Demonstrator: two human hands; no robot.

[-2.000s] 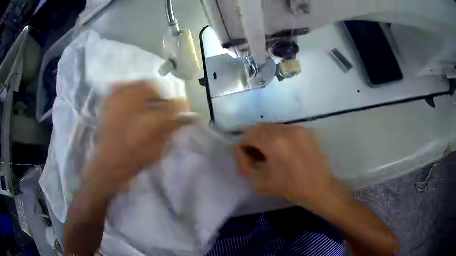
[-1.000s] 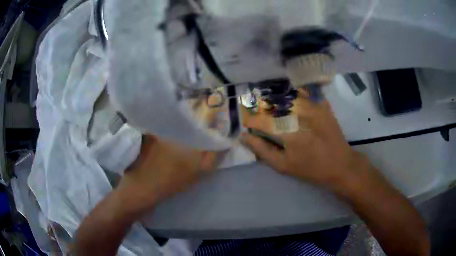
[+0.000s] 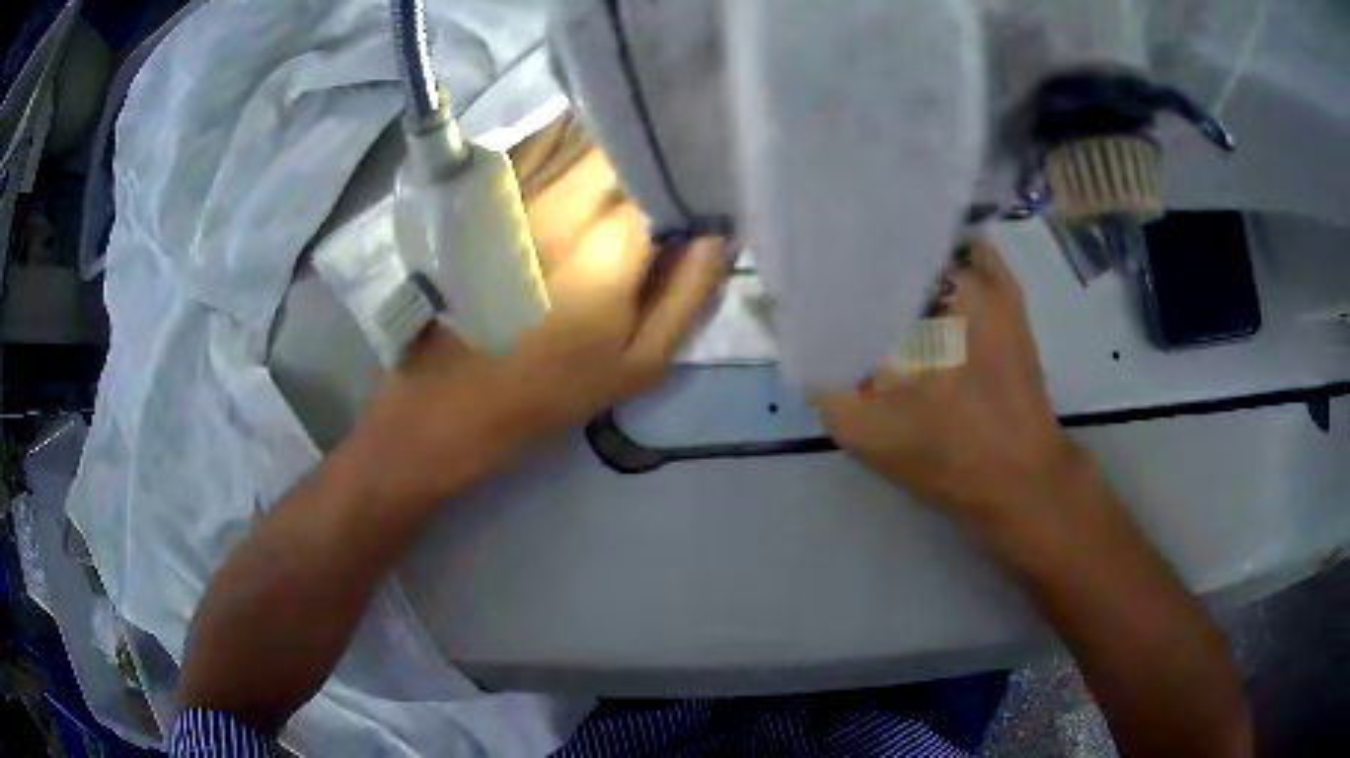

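Observation:
The white garment (image 3: 193, 296) lies crumpled on the left of the machine table and drapes off its front. A small flat white part of it (image 3: 734, 329) shows between my hands beside the machine head (image 3: 859, 178), which hides the needle area. My left hand (image 3: 570, 304) is left of the head, slightly blurred, its thumb at the edge of this part and its fingers on cloth under the lamp light. My right hand (image 3: 948, 407) is right of the head, with fingertips partly hidden behind it and the lower ribbed knob (image 3: 933, 344).
The lamp (image 3: 471, 245) on its gooseneck stands over my left wrist. The upper ribbed knob (image 3: 1103, 175) sits above my right hand. A black phone (image 3: 1202, 279) and a small metal bar (image 3: 1078, 249) lie at the right. Pale trays stand at the far left.
From crumpled cloth in front of the bed, both hands have moved up to the machine head. In the last second my left hand moved up and the view shifted, showing the lamp again.

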